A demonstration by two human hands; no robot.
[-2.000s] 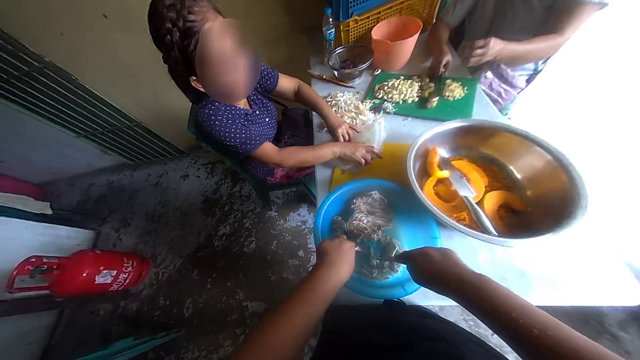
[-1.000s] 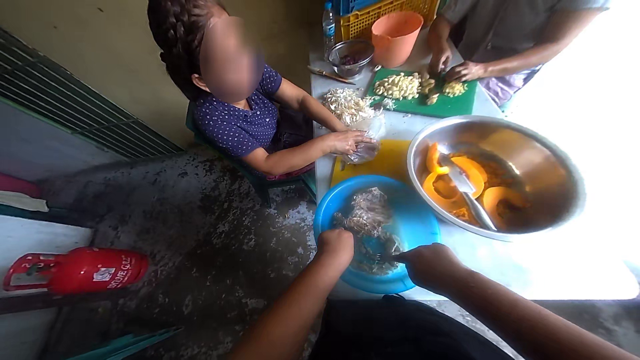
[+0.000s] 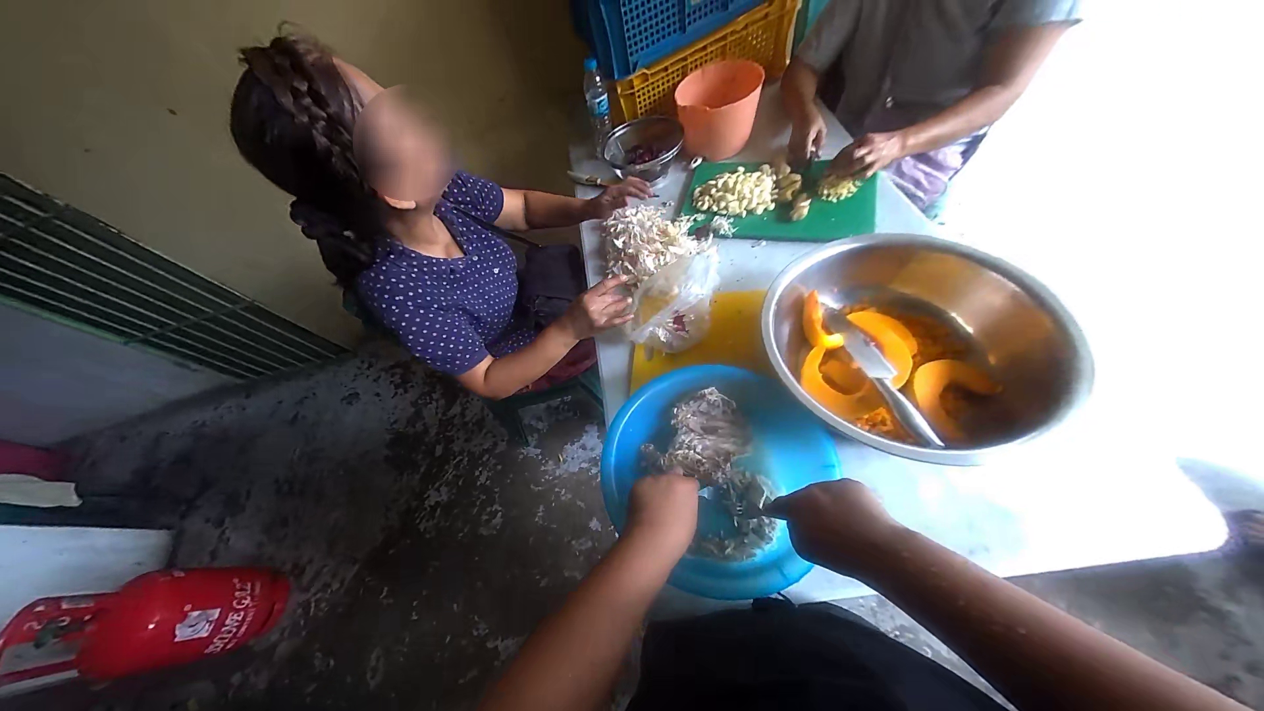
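A blue plastic basin (image 3: 620,444) stands at the table's near edge, holding shredded meat (image 3: 709,434), probably cooked. My left hand (image 3: 664,513) is closed over the basin's near left part, gripping something against the meat; a piece of it is hidden by the fingers. On the right, my right hand (image 3: 834,523) grips the dark handle of a utensil, seemingly a fork, whose tip touches the shreds. Beside the basin, a large stainless steel bowl (image 3: 1071,365) holds cut squash pieces (image 3: 834,380) and a metal-handled knife (image 3: 889,380).
A yellow cutting board (image 3: 726,331) lies behind the basin. Peelings (image 3: 642,242) and a plastic bag (image 3: 681,296) are near a seated person (image 3: 444,267). Another person (image 3: 908,79) works at a green board (image 3: 820,222). A red gas cylinder (image 3: 188,622) lies at lower left in view.
The seated person's hands have moved apart, one now beyond the peelings and one at the bag. My own hands stay over the basin.
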